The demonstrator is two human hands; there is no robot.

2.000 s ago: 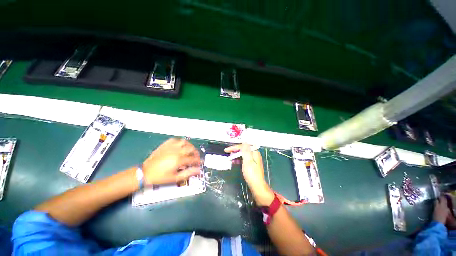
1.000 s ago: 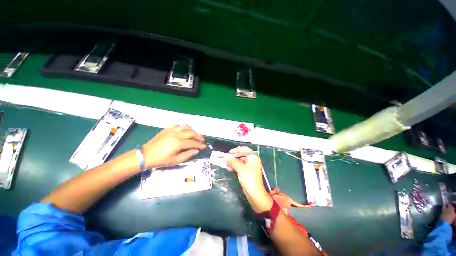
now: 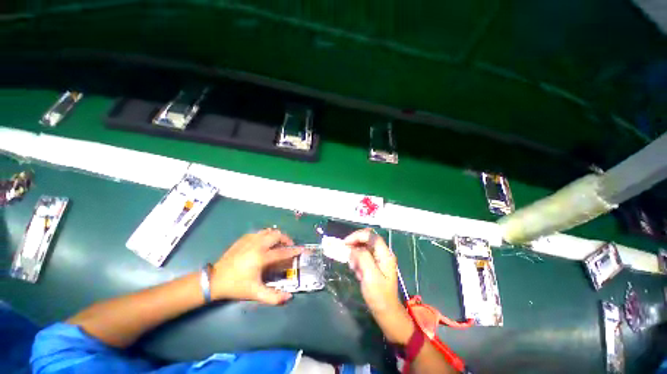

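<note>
A white-silver phone housing (image 3: 311, 272) with an orange flex lies on the bench in front of me, partly covered by my left hand. My left hand (image 3: 247, 269) spans its left part, fingers on the upper edge and thumb at the lower edge. My right hand (image 3: 377, 272) is just right of the housing, fingertips bent together at a small white sheet (image 3: 336, 249) with a black upper part (image 3: 338, 229). Whether the fingertips hold the sheet or a thin tool is too blurred to tell.
Other phone housings lie left (image 3: 172, 219) and right (image 3: 479, 281). A red-orange air gun (image 3: 424, 315) lies by my right wrist. Red bits (image 3: 367, 207) sit on the white strip (image 3: 270, 191). Phones and a black tray (image 3: 227, 130) are on the green belt. A taped post (image 3: 556, 210) slants at right.
My left hand has come down onto the housing, from near its upper right edge. My right hand remains by the white sheet. The whole view has shifted, so bench items appear further right and lower.
</note>
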